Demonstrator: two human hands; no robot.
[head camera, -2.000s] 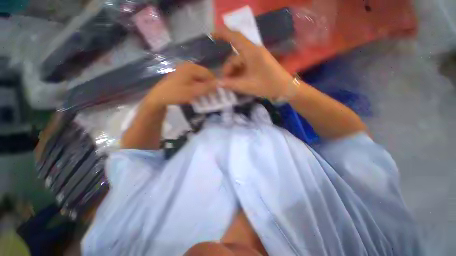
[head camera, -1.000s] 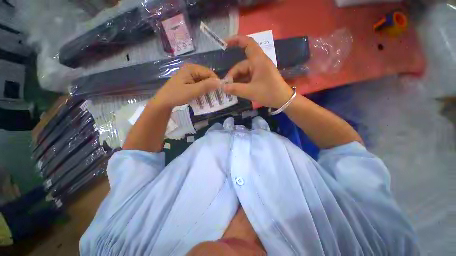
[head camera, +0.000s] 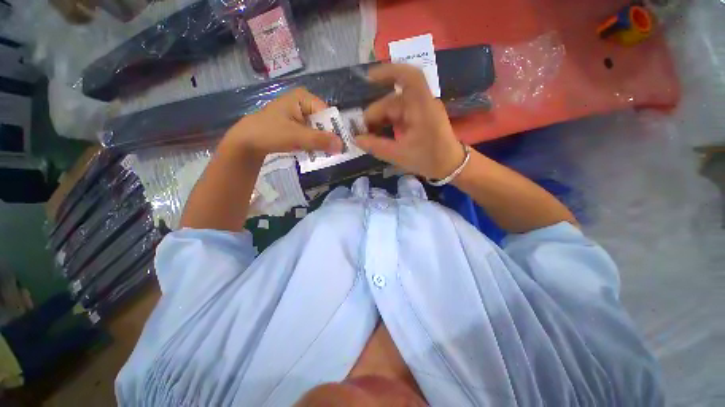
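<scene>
My left hand (head camera: 282, 127) holds a white label sheet (head camera: 327, 143) with dark barcode rows, pinched between thumb and fingers. My right hand (head camera: 409, 127) is close beside it with thumb and fingers curled at the sheet's right side; a small white piece shows between the hands, and whether the right fingers grip it is blurred. Behind the hands a long dark bar (head camera: 215, 111) in a clear bag lies across the table. A white printed sheet (head camera: 415, 57) lies at the bar's right part. Another dark bagged bar (head camera: 131, 65) lies farther back.
A pouch with a pink-red card (head camera: 274, 44) lies between the bars. A tape dispenser (head camera: 626, 24) sits on the red sheet (head camera: 548, 95). Several bagged bars (head camera: 107, 230) are stacked at the left. Clear plastic (head camera: 652, 207) and blue material (head camera: 513, 179) are at the right.
The label strip seen at my right fingertips one second ago is no longer there. The label sheet has tilted in my left hand, and my right fingers have curled lower.
</scene>
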